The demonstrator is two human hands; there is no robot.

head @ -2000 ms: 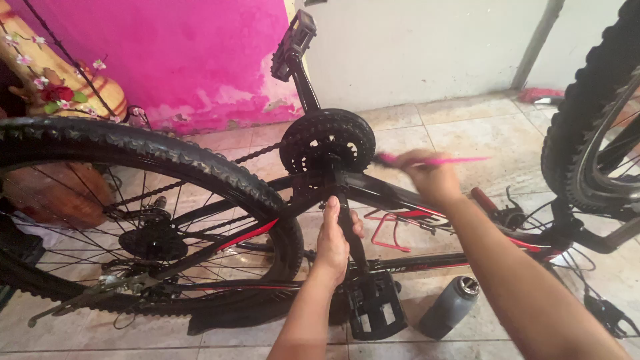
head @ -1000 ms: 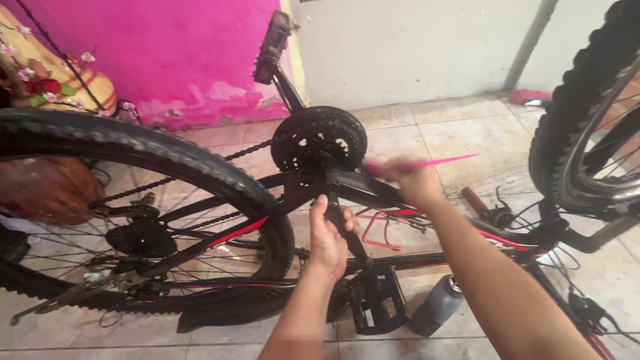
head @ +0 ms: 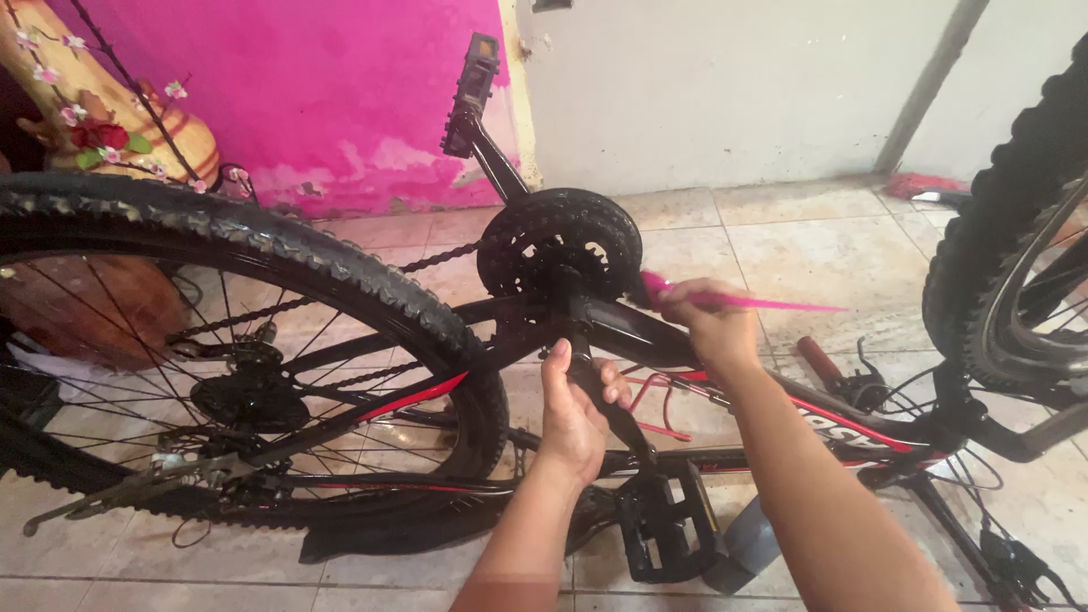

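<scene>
An upside-down black and red bicycle frame (head: pixel 680 336) fills the middle of the head view. My left hand (head: pixel 578 416) is wrapped around the near crank arm (head: pixel 625 425), above the near pedal (head: pixel 667 523). In my right hand (head: pixel 714 319) is a pink-handled brush (head: pixel 765 303), its dark bristles at the right edge of the chainring (head: pixel 561 246); the bristle tips are hard to make out. The far pedal (head: pixel 472 93) points up past the chainring. A chain (head: pixel 255 318) runs from the chainring back to the rear sprockets (head: pixel 251 395).
The rear wheel's tire (head: pixel 340 263) takes up the left, the front tire (head: pixel 977 221) the right. A grey bottle (head: pixel 748 544) stands on the tiled floor behind the near pedal. The saddle (head: pixel 374 540) rests low. A vase with artificial flowers (head: pixel 161 136) is at the upper left.
My right hand with the brush stays at the chainring's right side, slightly lower against it than two seconds ago. My left hand keeps its hold on the crank arm.
</scene>
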